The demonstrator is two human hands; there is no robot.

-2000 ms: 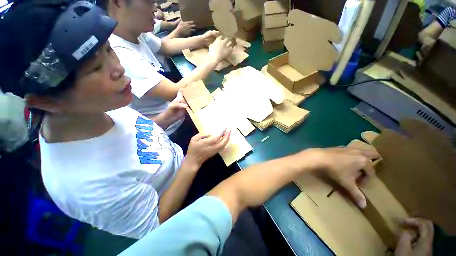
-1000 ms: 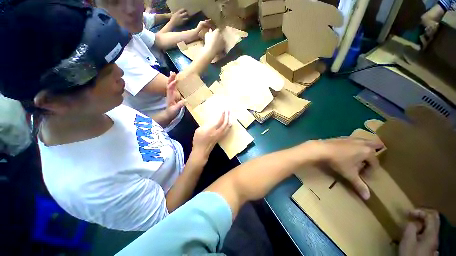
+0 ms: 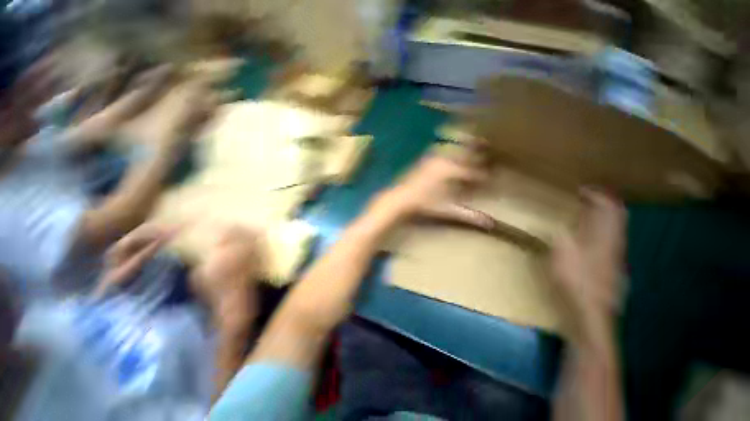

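The frame is strongly blurred. A partly folded box (image 3: pixel 481 275) of tan cardboard lies on the green table in front of me, its broad lid panel (image 3: pixel 576 136) standing up behind. A dark narrow gap runs across it between my hands. My left hand (image 3: pixel 444 193) is at its left end, fingers over the side wall. My right hand (image 3: pixel 590 251) is at its right end, fingers toward the lid panel. Both hands seem to hold the box; exact finger contact is smeared and the small flaps under them are hidden.
A person in a white shirt (image 3: pixel 49 214) sits at my left, hands over pale blanks (image 3: pixel 247 156). More arms and cardboard are behind. A grey equipment case (image 3: pixel 452 64) stands beyond the box. The green table edge (image 3: pixel 444 329) runs in front of me.
The view has swung right and blurred, so the box now lies nearer the middle. My right hand has come fully into view at the box's right end; my left hand stays at its left end.
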